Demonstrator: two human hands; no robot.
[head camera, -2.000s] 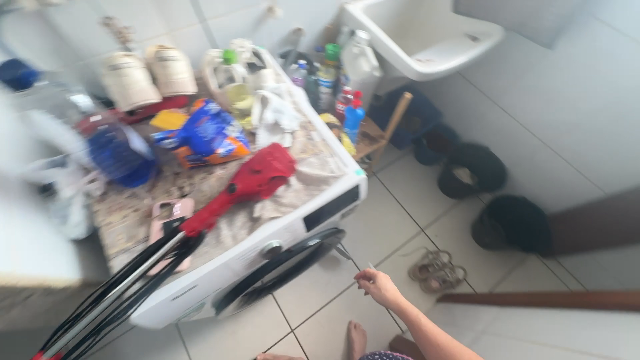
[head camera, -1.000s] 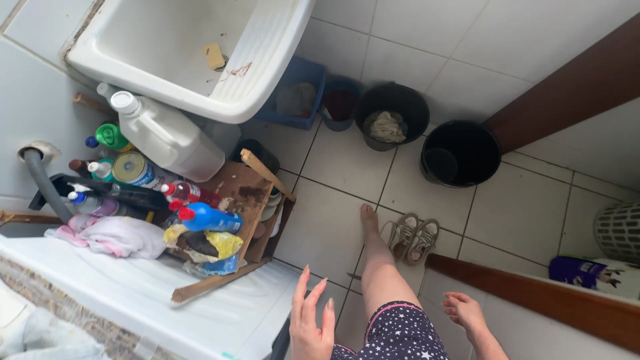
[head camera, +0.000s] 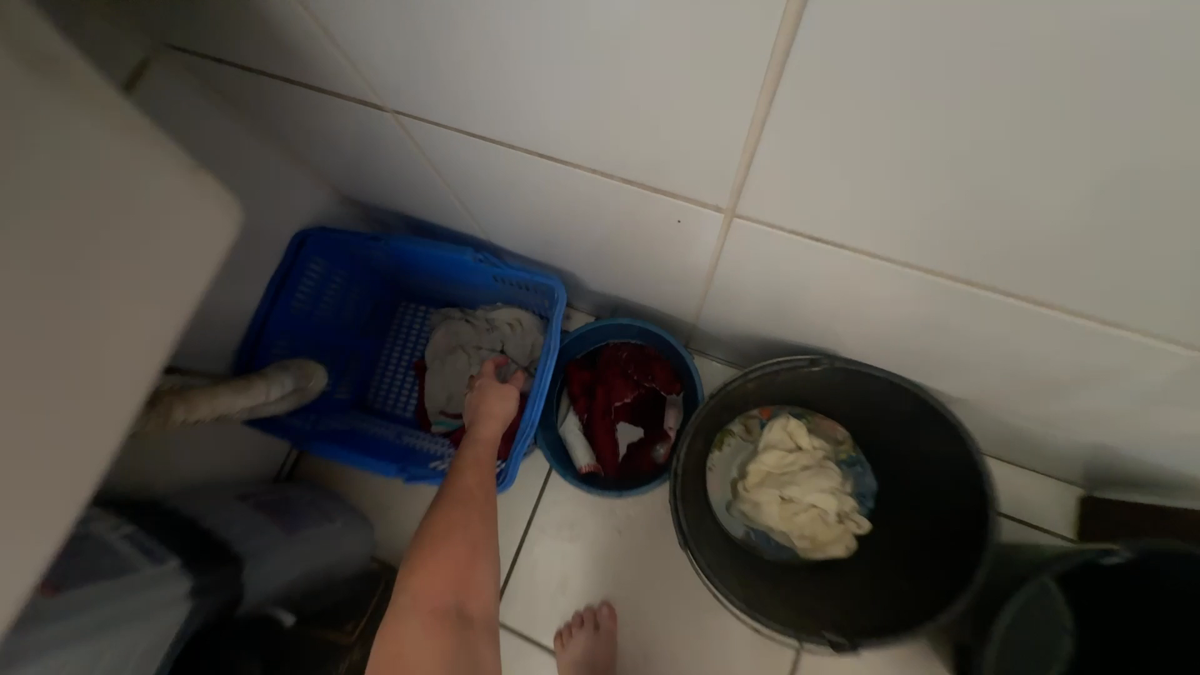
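Observation:
My left hand (head camera: 493, 398) reaches down into a blue plastic basket (head camera: 553, 361). Its fingertips touch a crumpled grey cloth (head camera: 464, 352) at the basket's right end; whether they have closed on it cannot be told. Dark red fabric (head camera: 511, 436) lies partly beneath the grey cloth and beside the hand. Just right of the basket is a small blue bucket (head camera: 619, 326) holding dark red and white fabric (head camera: 633, 375). My right hand is out of view.
A large black bucket (head camera: 937, 469) holds a cream cloth (head camera: 797, 492). Another dark bucket (head camera: 1041, 600) stands at lower right. A pale pipe (head camera: 272, 389) juts over the basket's left side. The sink's edge (head camera: 122, 216) fills the upper left. My bare foot (head camera: 587, 642) is on the tiled floor.
The view has moved close over the basket and buckets. My left hand, over the floor a second ago, is now inside the blue basket. My right hand has left the view.

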